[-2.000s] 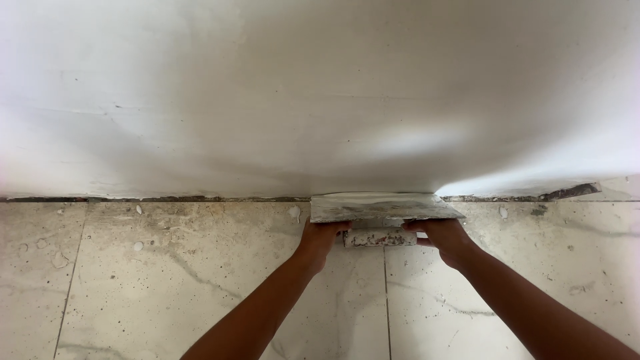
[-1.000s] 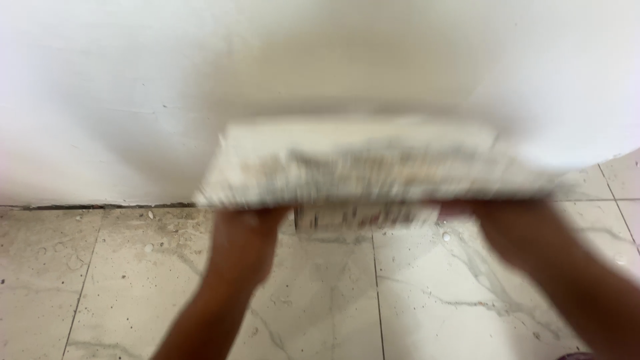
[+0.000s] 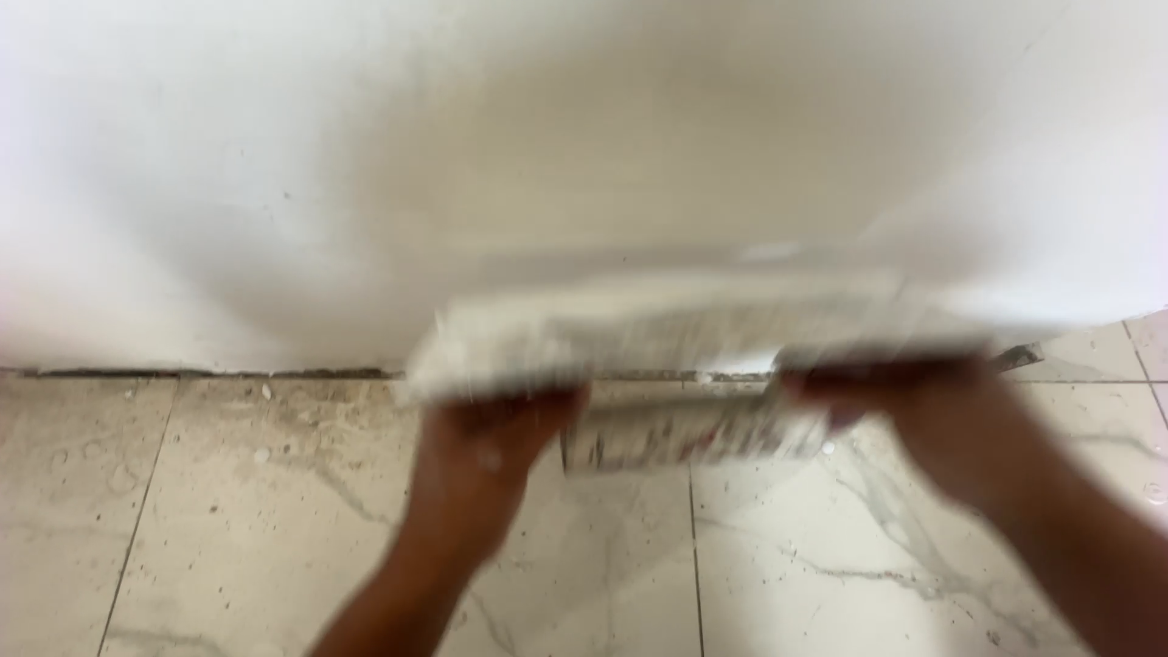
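Observation:
A wide, flat plastering trowel (image 3: 675, 328), smeared with pale compound and blurred, is held in front of the lower part of a white wall (image 3: 584, 137). Its splattered handle (image 3: 693, 433) shows below the blade, between my hands. My left hand (image 3: 493, 438) grips the tool near its left end, and my right hand (image 3: 885, 392) grips it toward the right. Most of the fingers are hidden or blurred. Whether the blade touches the wall cannot be told.
Marbled floor tiles (image 3: 301, 538) with dark joints and small white spatters run up to the wall. A dark, rough gap (image 3: 219, 373) follows the wall's foot. At the right, a dark broken piece or hole (image 3: 1022, 356) lies by the wall's edge.
Two seconds ago the trowel was low at the wall's foot; one second ago it appeared higher and closer to the camera. Both hands have stayed on it.

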